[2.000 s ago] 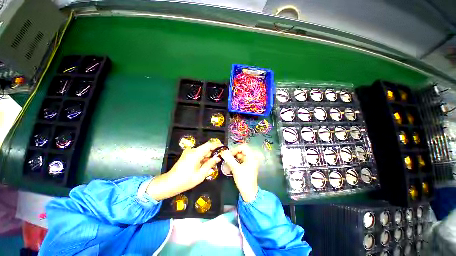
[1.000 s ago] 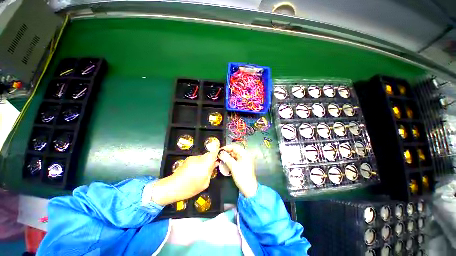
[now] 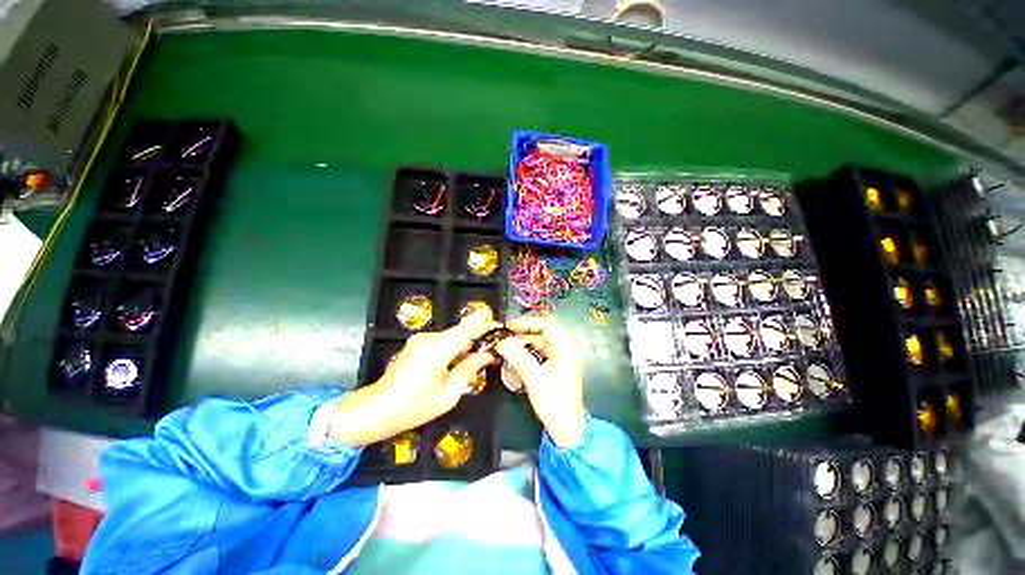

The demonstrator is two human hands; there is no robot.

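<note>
My left hand (image 3: 422,384) and my right hand (image 3: 549,376) meet over the right side of the black pocket tray (image 3: 414,249). Their fingertips hold a small dark round piece (image 3: 490,340) between them. A silver-white disc (image 3: 514,375) shows under my right fingers. The tray holds gold round pieces (image 3: 482,259) in several pockets and dark round units with red lines (image 3: 428,198) in the two far pockets. One pocket at its left is empty. My hands hide some pockets.
A blue bin (image 3: 607,191) of red and pink wires stands beyond my hands, with loose wires (image 3: 537,279) below it. A clear blister tray (image 3: 731,317) of silver discs lies right. Black trays stand far left (image 3: 208,213) and far right (image 3: 860,303). Stacked blister trays (image 3: 776,505) are lower right.
My left hand's fingers have opened out around the dark piece, which shows again between both hands. The trays and bin sit slightly higher in the picture.
</note>
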